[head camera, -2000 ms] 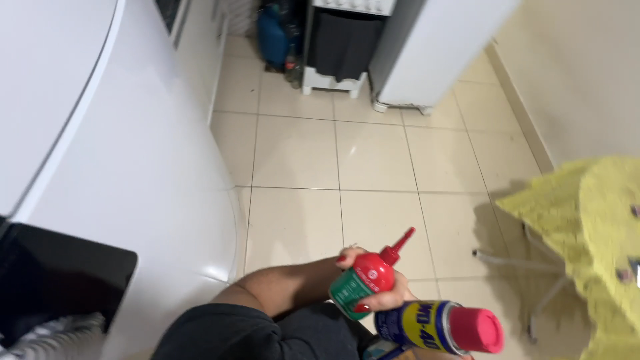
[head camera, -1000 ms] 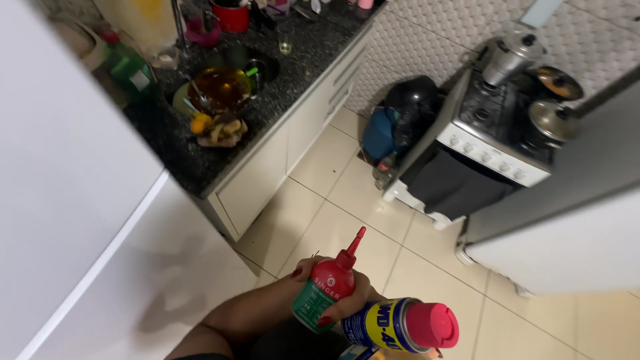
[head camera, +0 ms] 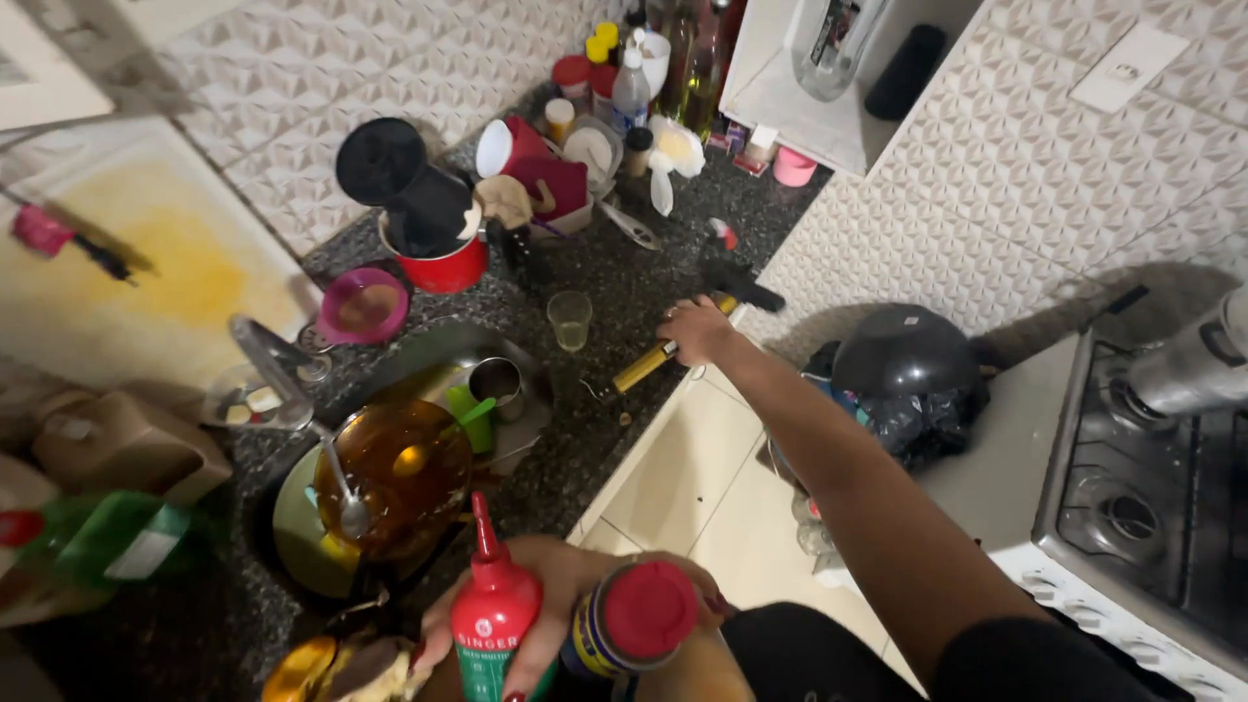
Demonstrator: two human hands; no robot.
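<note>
My left hand (head camera: pixel 556 595), at the bottom, holds a red and green Singer oil bottle (head camera: pixel 495 624) with a red spout, and a WD-40 spray can (head camera: pixel 634 619) with a red cap. My right hand (head camera: pixel 694 331) reaches out to the front edge of the dark granite counter, its fingers closed around a long yellow tool (head camera: pixel 645 369). A black part (head camera: pixel 746 285) lies at the tool's far end; the hand hides the tool's middle. A clear plastic cup (head camera: pixel 569 320) stands left of my right hand.
The sink (head camera: pixel 526 366) holds an amber glass bowl (head camera: pixel 390 478) under the faucet (head camera: pixel 268 366). A red pot (head camera: pixel 444 268), a pink bowl (head camera: pixel 364 304) and several jars stand behind. A green bottle (head camera: pixel 117 536) is at left. On the right are black bags (head camera: pixel 907 361) and a stove (head camera: pixel 1150 468).
The view has swung from the floor to the counter and sink. My right hand has come into view at the counter, on the yellow tool. My left hand still holds the bottle and can.
</note>
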